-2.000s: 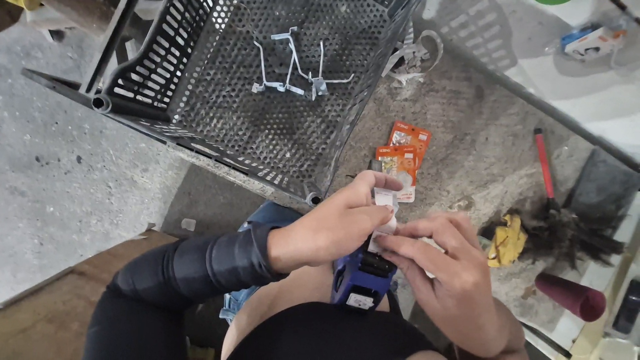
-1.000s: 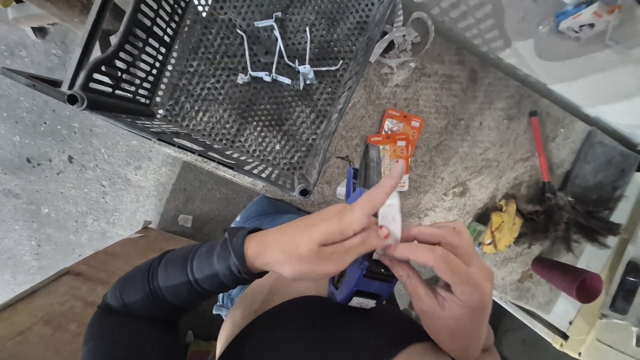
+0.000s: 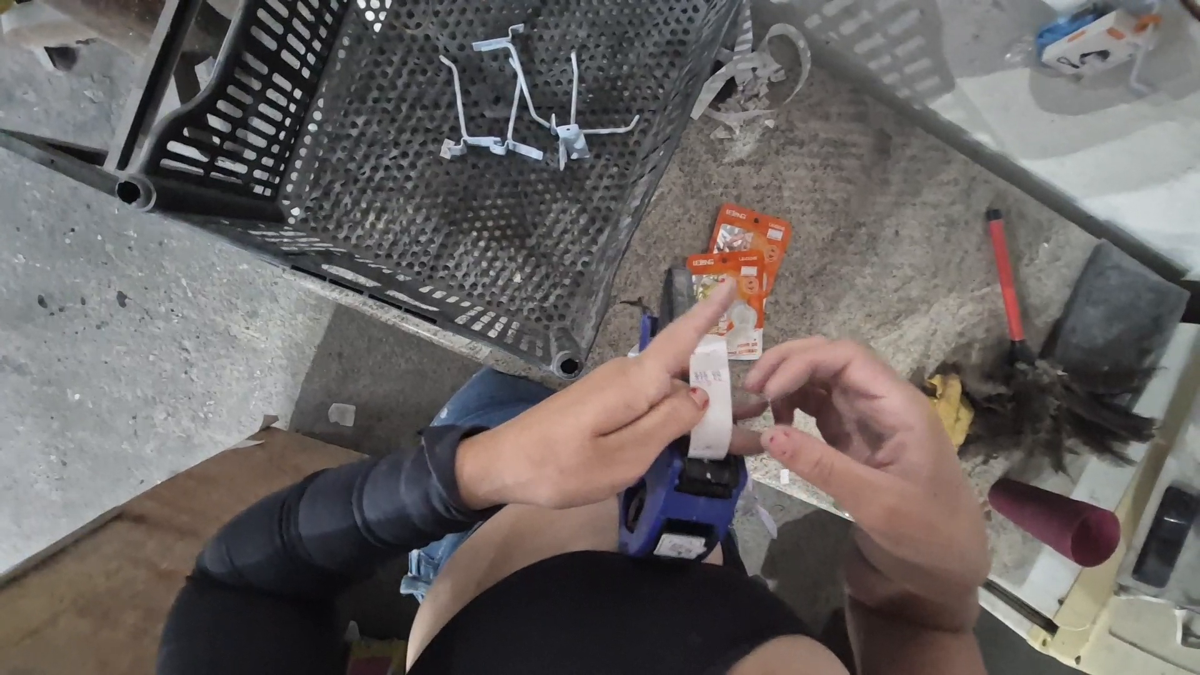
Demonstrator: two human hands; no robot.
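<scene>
A blue handheld price labeler rests at my lap, its lower end against my body. A white strip of printed labels rises from it. My left hand lies over the labeler with the strip pinched between its fingers, index finger stretched forward. To the right of the strip, my right hand is half curled, thumb and fingers apart, fingertips close beside the strip; whether they touch it I cannot tell. Just beyond the hands, two orange-and-clear packets overlap on the grey surface.
A black perforated plastic crate with several metal wire hooks stands at upper left. Paper scraps lie beside it. To the right are a feather duster with a red handle, yellow crumpled material, a maroon cone and a dark slab.
My right hand has opened and drawn away to the right from the strip, which it was touching. My left index finger, bent at first, is now stretched forward.
</scene>
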